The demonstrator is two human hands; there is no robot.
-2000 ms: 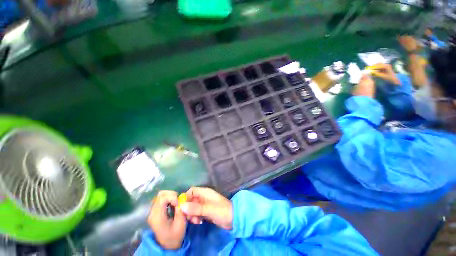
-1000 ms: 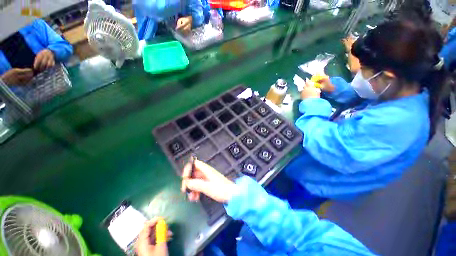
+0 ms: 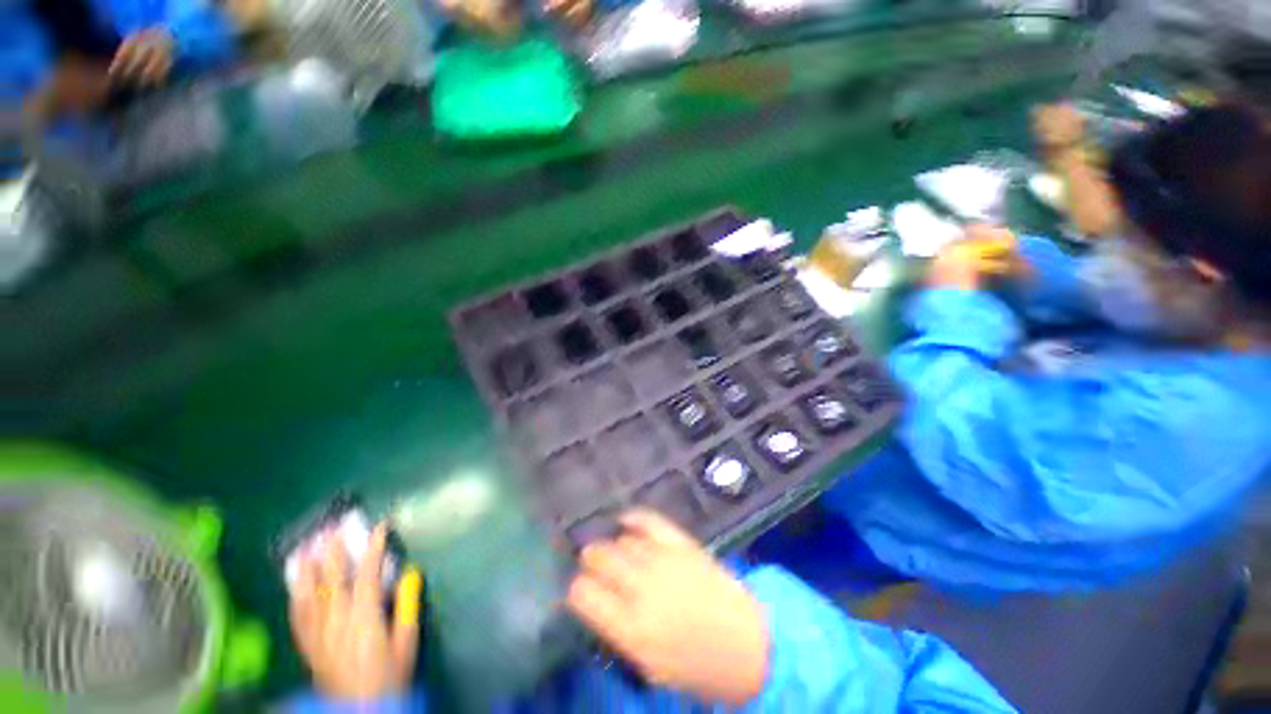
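The frame is blurred. The compartment tray (image 3: 599,405) lies on the green bench, with black square modules (image 3: 725,474) in several compartments, some showing a pale ring. My left hand (image 3: 349,607) lies over the small plastic parts bag (image 3: 335,537), fingers spread, with a yellow finger cot (image 3: 407,600) on one finger. My right hand (image 3: 669,600) is at the tray's near edge with its fingers curled. Whether it holds anything is hidden.
A green fan (image 3: 112,586) stands at the left. A green plastic tray (image 3: 505,91) is across the bench. An amber bottle (image 3: 843,251) and white pieces (image 3: 753,239) are by the tray's far corner. A neighbour in a blue smock (image 3: 1087,446) sits at the right.
My right hand has moved down and right to the tray's near edge; the thin dark tool it held a second ago is not visible. My left hand has moved onto the bag. The view has shifted.
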